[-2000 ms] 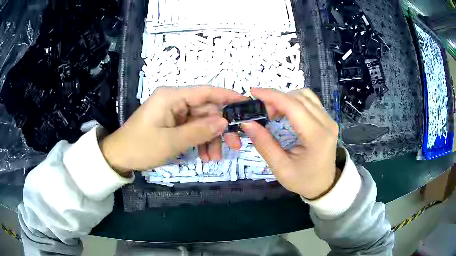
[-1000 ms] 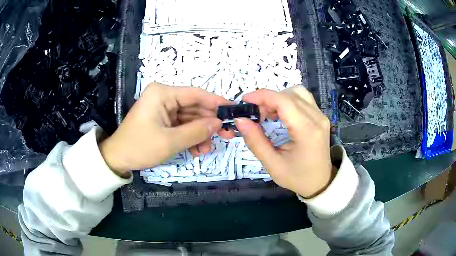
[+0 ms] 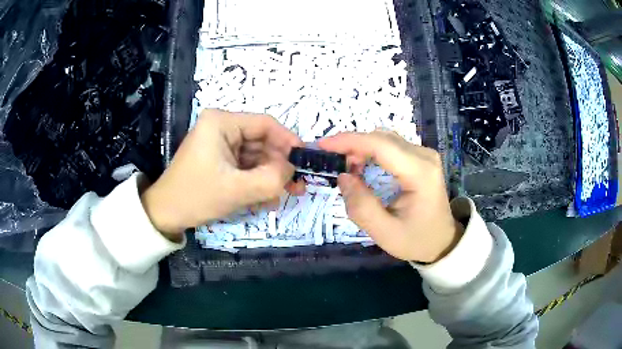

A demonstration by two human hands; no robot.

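A small black plastic housing (image 3: 318, 161) is held above the pile of white strips (image 3: 300, 85). A thin white line runs along its lower edge. My left hand (image 3: 228, 170) grips its left end with fingers and thumb. My right hand (image 3: 399, 194) grips its right end, thumb below and index finger above. Both hands are bare. The fingertips hide the housing's two ends. I cannot tell whether the white line is a fitted strip.
A heap of black housings (image 3: 89, 109) lies at left beside crumpled clear plastic (image 3: 24, 41). Black pieces with white bars (image 3: 481, 88) lie on the grey right tray (image 3: 545, 170). A blue-edged tray (image 3: 597, 204) with white strips stands far right. Dark green bench edge (image 3: 273, 303) in front.
The housing has moved slightly left between my hands and is tilted differently, right end lower. The white line along its lower edge shows more clearly. Both hands keep hold of it.
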